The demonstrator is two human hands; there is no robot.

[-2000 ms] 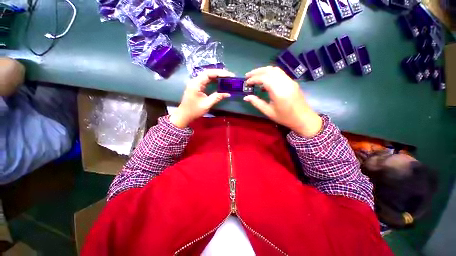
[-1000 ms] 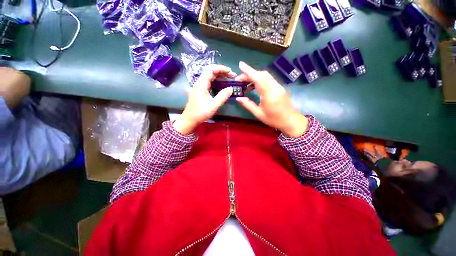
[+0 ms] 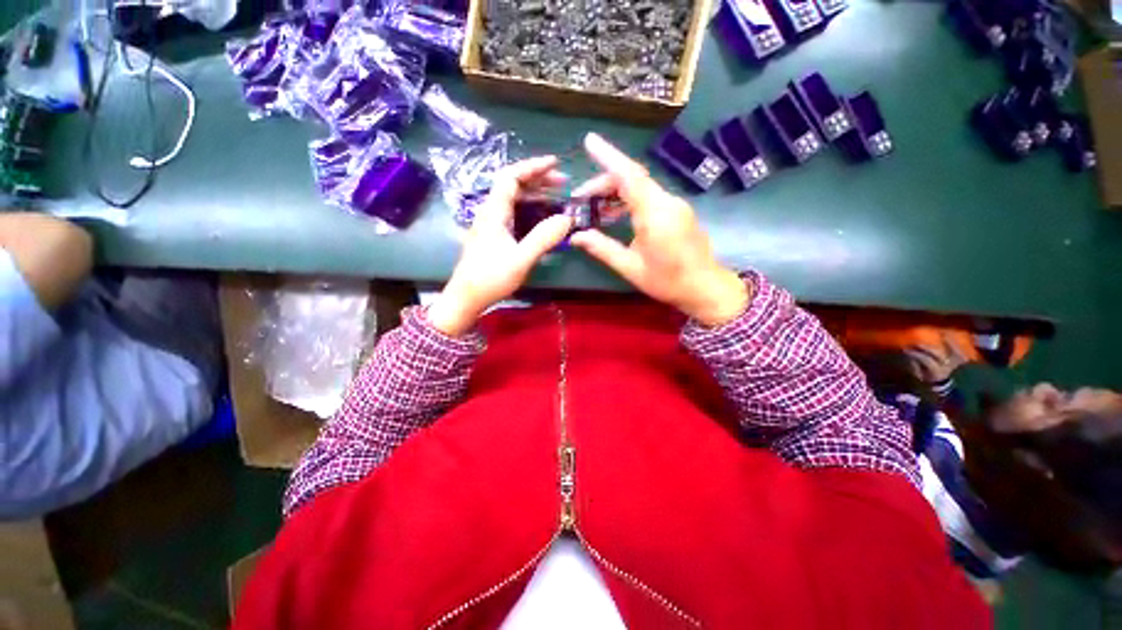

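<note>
A dark purple housing is held between my two hands above the bench's near edge, with a silver-grey button piece at its right end. My left hand grips the housing's left part, thumb across its front. My right hand holds the right end between thumb and fingers, index finger raised. The fingers hide part of the housing. Whether the button piece is fully seated cannot be told.
An open carton of silver-grey pieces stands behind my hands. Bagged housings and a bare housing lie left. Fitted housings lie right. A cable is upper left. People sit on both sides; a waste carton is below left.
The housing has tilted in my hands, and my left thumb has moved over its front near the button end. My right index finger has lifted. The view has shifted slightly.
</note>
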